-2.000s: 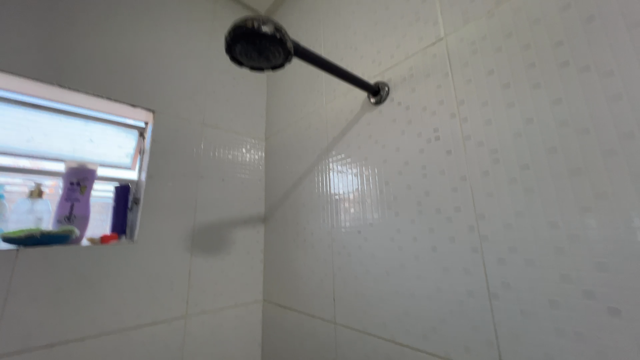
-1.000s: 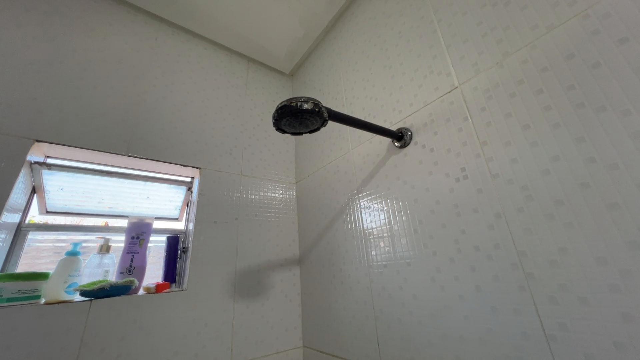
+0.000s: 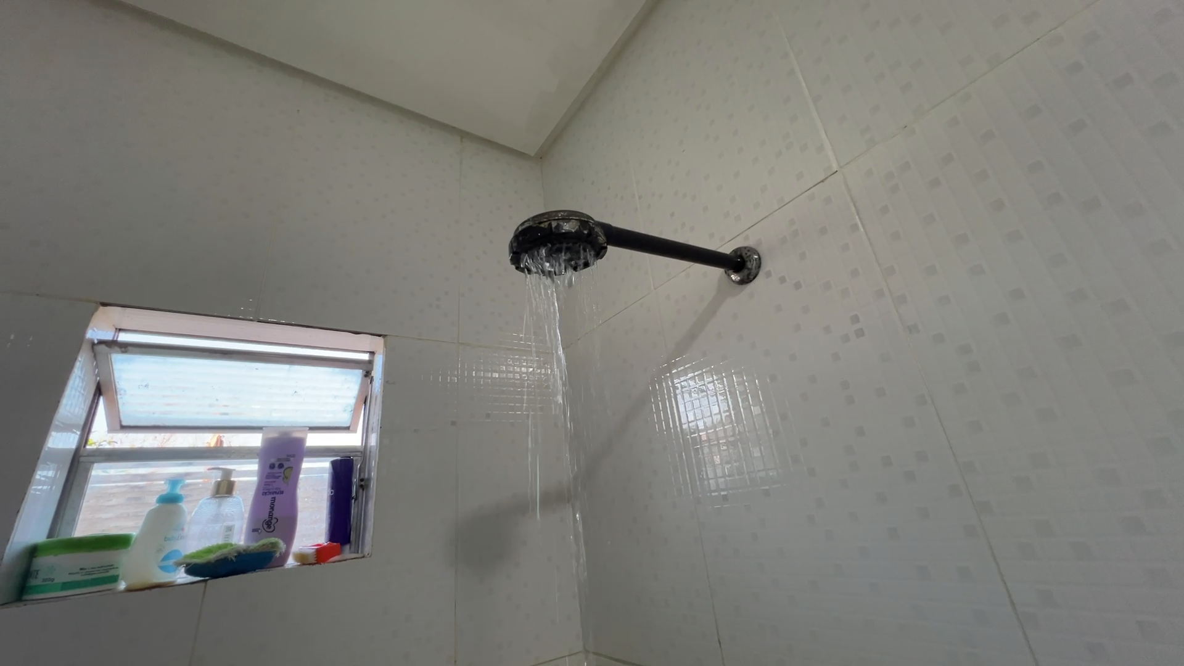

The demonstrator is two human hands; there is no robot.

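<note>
Neither my left hand nor my right hand shows in the head view, so what they hold or touch is hidden. A black shower head (image 3: 558, 242) hangs near the middle on a black shower arm (image 3: 668, 248), which runs to a round wall flange (image 3: 744, 265) on the right tiled wall. Thin streams of water (image 3: 558, 351) fall from the shower head's underside.
At the left, a tilted window pane (image 3: 236, 388) stands ajar above a sill. On it are a green-lidded tub (image 3: 76, 566), two pump bottles (image 3: 155, 536), a purple bottle (image 3: 276, 490), a green and blue scrubber (image 3: 231, 558), a red item (image 3: 317, 553) and a dark purple object (image 3: 340, 499).
Water now runs from the shower head; none shows in the earlier frames. The view has shifted upward since two seconds ago.
</note>
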